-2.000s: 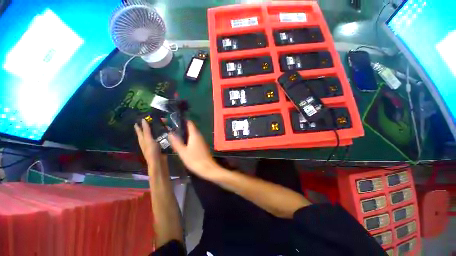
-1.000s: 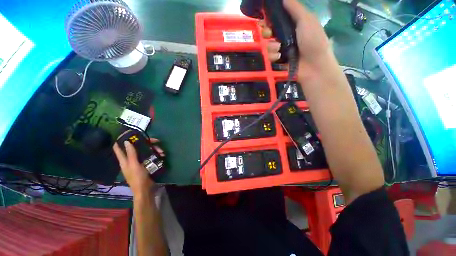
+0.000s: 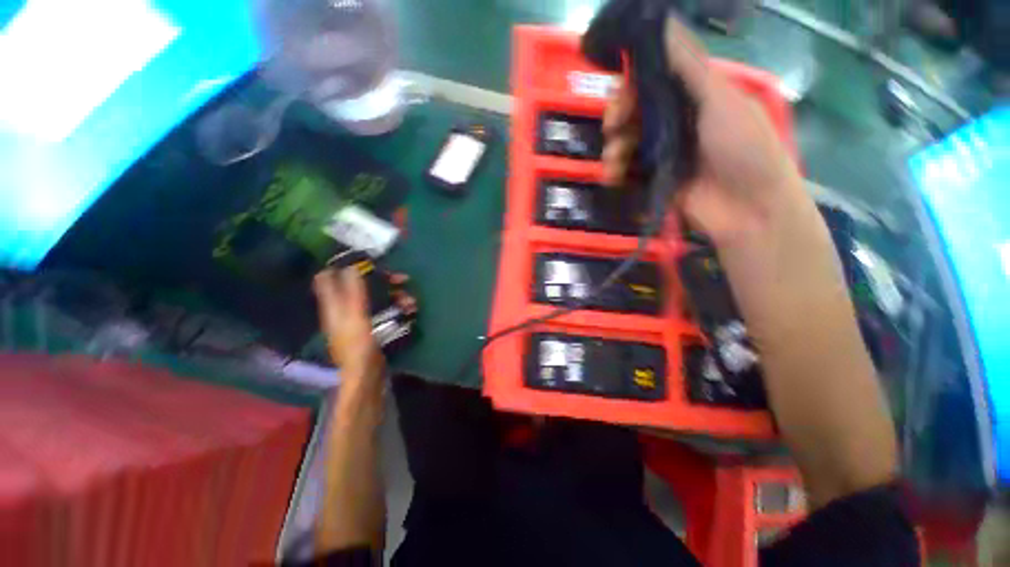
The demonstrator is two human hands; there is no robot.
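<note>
My left hand (image 3: 352, 310) holds a black keypad phone (image 3: 382, 297), back up with white label patches, over the mouse pad's right side. A white label sheet (image 3: 363, 230) lies just beyond it. My right hand (image 3: 709, 144) grips the black barcode scanner (image 3: 653, 83) above the far part of the red-orange tray (image 3: 507, 277). The scanner's cord crosses the tray. Black phones (image 3: 595, 366) lie back up in the tray's pockets; my right forearm hides much of the right column. The view is blurred.
A small device with a white face (image 3: 457, 157) lies left of the tray. A blurred fan (image 3: 343, 55) stands behind the mouse pad (image 3: 266, 210). Bright monitors are at the left (image 3: 111, 100) and right (image 3: 969, 266). Red trays (image 3: 144, 465) are stacked lower left; a red stool (image 3: 725, 498) is lower right.
My right hand has gone from beside the left hand to above the tray, now with the scanner in it. My left hand has kept the phone. The camera view has shifted and blurred.
</note>
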